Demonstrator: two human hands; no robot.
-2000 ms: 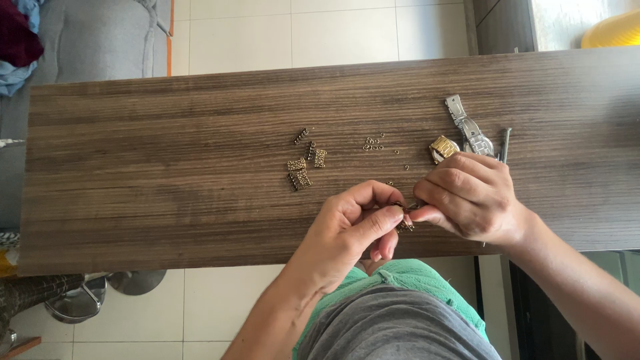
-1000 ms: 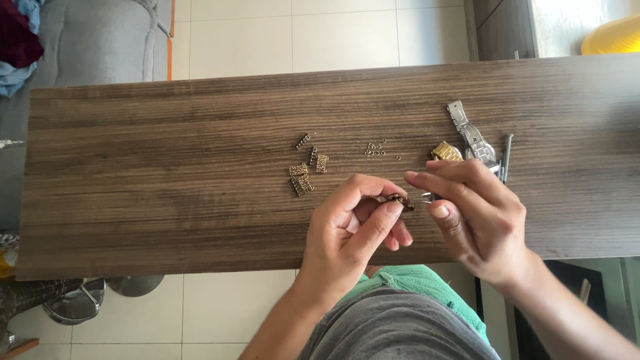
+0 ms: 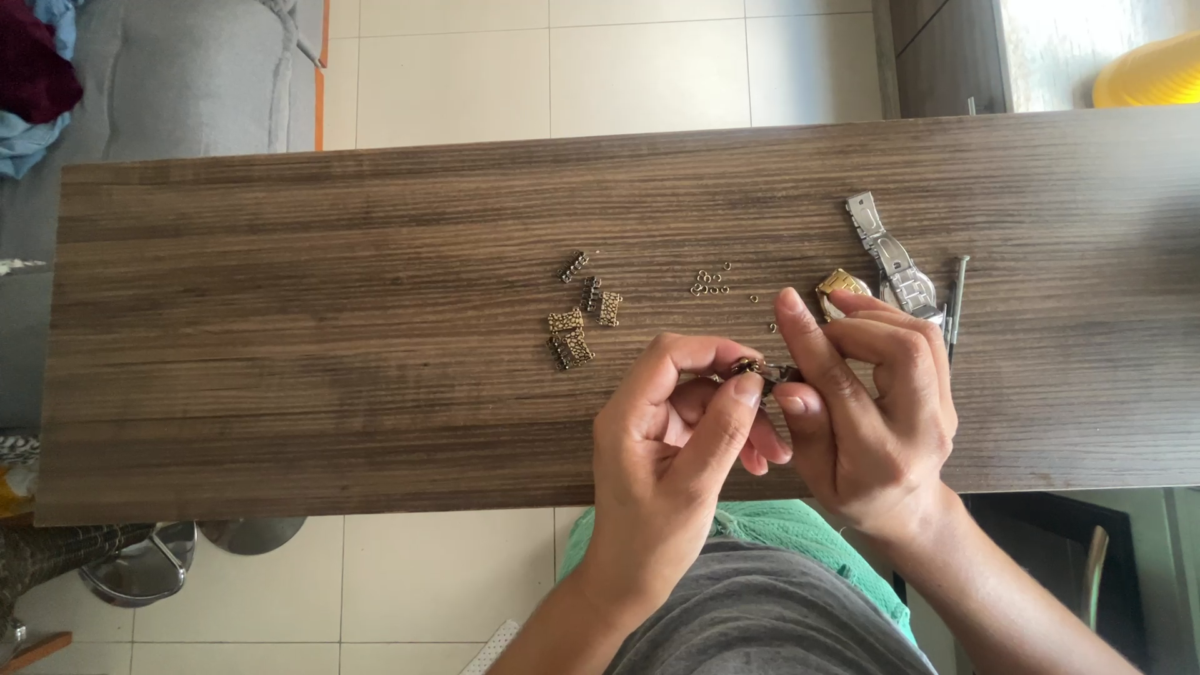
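Note:
My left hand pinches a small dark bronze-coloured metal link piece between thumb and fingertips, above the table's near edge. My right hand is close beside it, thumb and fingers around a small dark metal tool, probably pliers, whose tip meets the piece; the rest is hidden by the fingers. Several small metal rings lie beyond the hands. To their left, patterned bronze-coloured connector pieces are grouped on the wood. A gold-coloured watch lies just past my right fingers.
A silver metal-band watch lies at the right, alongside a thin metal rod-like tool. All this is on a dark wood-grain table. A grey sofa stands at the far left, and a yellow object at the top right.
My right hand's fingers, spread apart a second ago with a metal tip showing, have come back in around the tool at the piece. My left hand keeps its pinch on the piece.

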